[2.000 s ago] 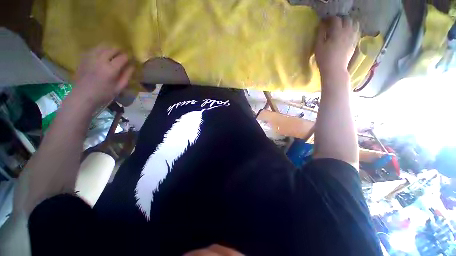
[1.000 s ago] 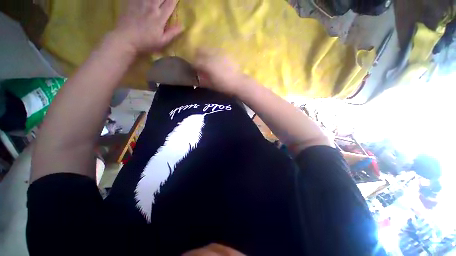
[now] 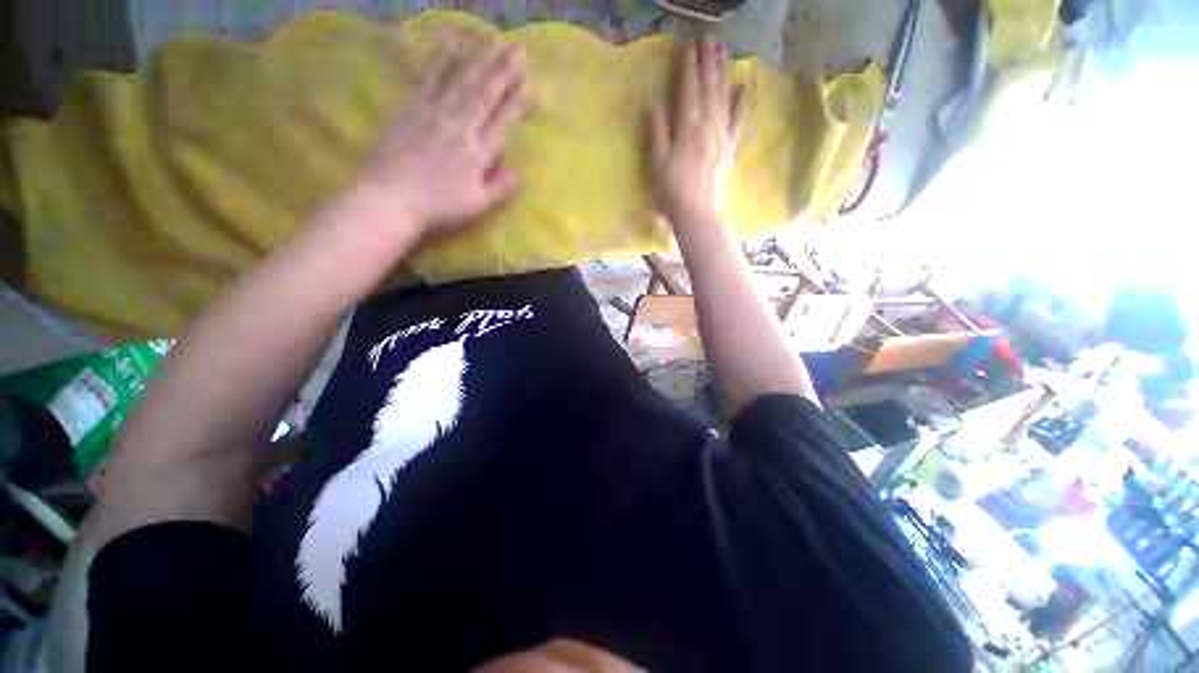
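A long mustard-yellow scalloped panel (image 3: 579, 145) lies along the table's near edge, its wavy far edge in view. My left hand (image 3: 454, 138) lies flat on it left of the middle, fingers spread and pointing away from me. My right hand (image 3: 697, 132) lies flat on it right of the middle, fingers a little apart. Neither hand grips anything. Red-handled scissors (image 3: 870, 161) lie just beyond the panel's right end, blades pointing away.
Part of a dark object (image 3: 694, 7) is cut off at the top edge. Another yellow piece (image 3: 1023, 33) lies at far right. A green bag (image 3: 99, 394) is below left. Wooden pieces (image 3: 907, 352) and clutter are below right, in strong glare.
The panel's wavy far edge has come into view and a grey rounded shape at its near edge is no longer seen. My right hand has moved right and away from me, and both now lie flat.
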